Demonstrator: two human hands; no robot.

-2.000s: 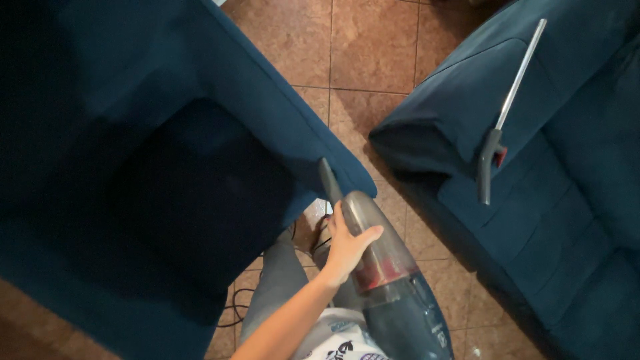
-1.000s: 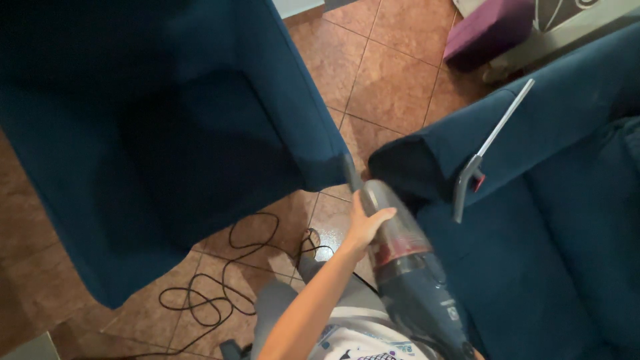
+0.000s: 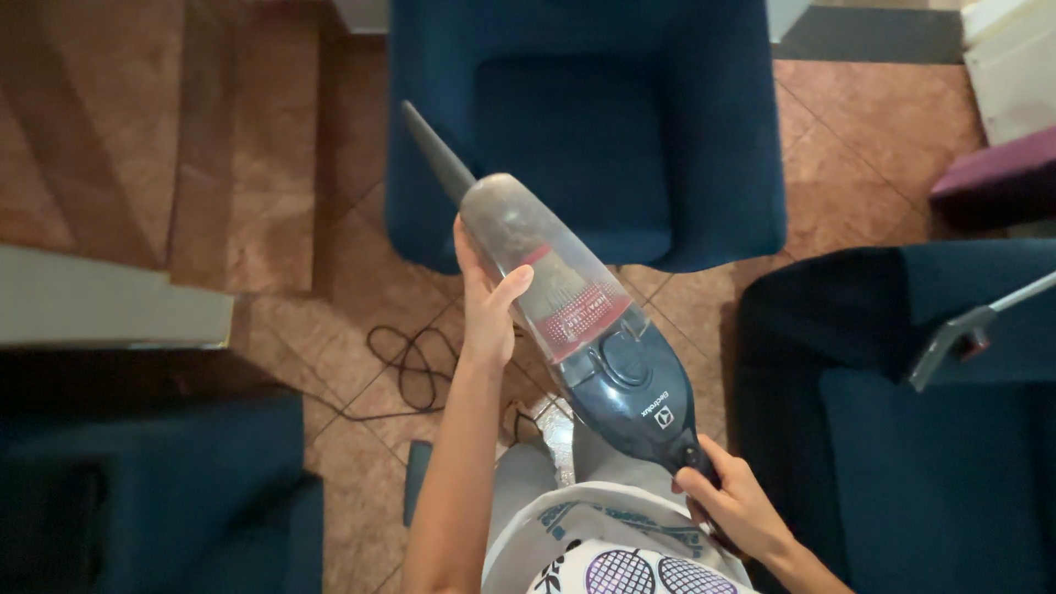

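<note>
An Electrolux handheld vacuum cleaner (image 3: 577, 322) lies diagonally across the middle of the view, its clear dust container toward the upper left. My left hand (image 3: 491, 305) supports the side of that container, thumb on top. Around the rear handle, at lower right, my right hand (image 3: 726, 495) is closed. A narrow grey crevice nozzle (image 3: 437, 153) extends from the vacuum's front, over the left arm of a blue upholstered armchair (image 3: 577, 157). Whether the nozzle touches the fabric cannot be told.
A black cord (image 3: 404, 371) lies looped on the tiled floor (image 3: 355, 462). Right is a blue sofa (image 3: 932, 487) with a metal tube and handle (image 3: 949, 338) on it. Blue upholstery (image 3: 157, 487) stands lower left, tiled steps (image 3: 247, 148) upper left, a purple object (image 3: 998, 181) at right.
The view has swung left, and the armchair now lies ahead. The nozzle, earlier near the armchair's corner by the sofa, is now over its left arm. My right hand has come into view on the handle.
</note>
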